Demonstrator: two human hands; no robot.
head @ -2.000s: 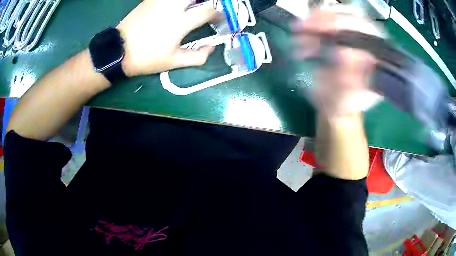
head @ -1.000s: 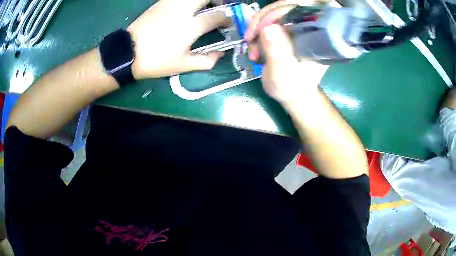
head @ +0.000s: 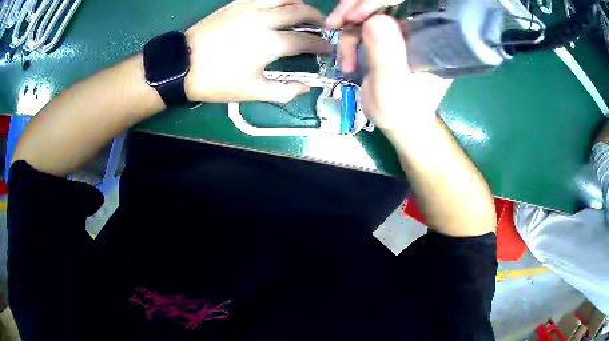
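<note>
A white U-shaped unit (head: 280, 131) lies on the green bench with its loop to the left. A blue insert (head: 348, 108) crosses its head. Another unit lies just beyond it, mostly hidden by my hands. My left hand (head: 257, 53) rests over the units, holding them with spread fingers. My right hand (head: 390, 73) is closed around the grey electric screwdriver (head: 454, 40), which lies nearly level with its front end over the farther unit. The driver tip is hidden by my fingers.
Stacked U-shaped units (head: 40, 23) lie at the far left of the green bench (head: 494, 146). A white strip (head: 581, 80) crosses the bench at the right, with loose units near the top right. Another person's grey-clad leg (head: 567, 246) shows at the right edge.
Since two seconds ago, my right hand has brought the screwdriver from the right to the units. Since one second ago, the near unit has turned and shifted slightly toward me and right.
</note>
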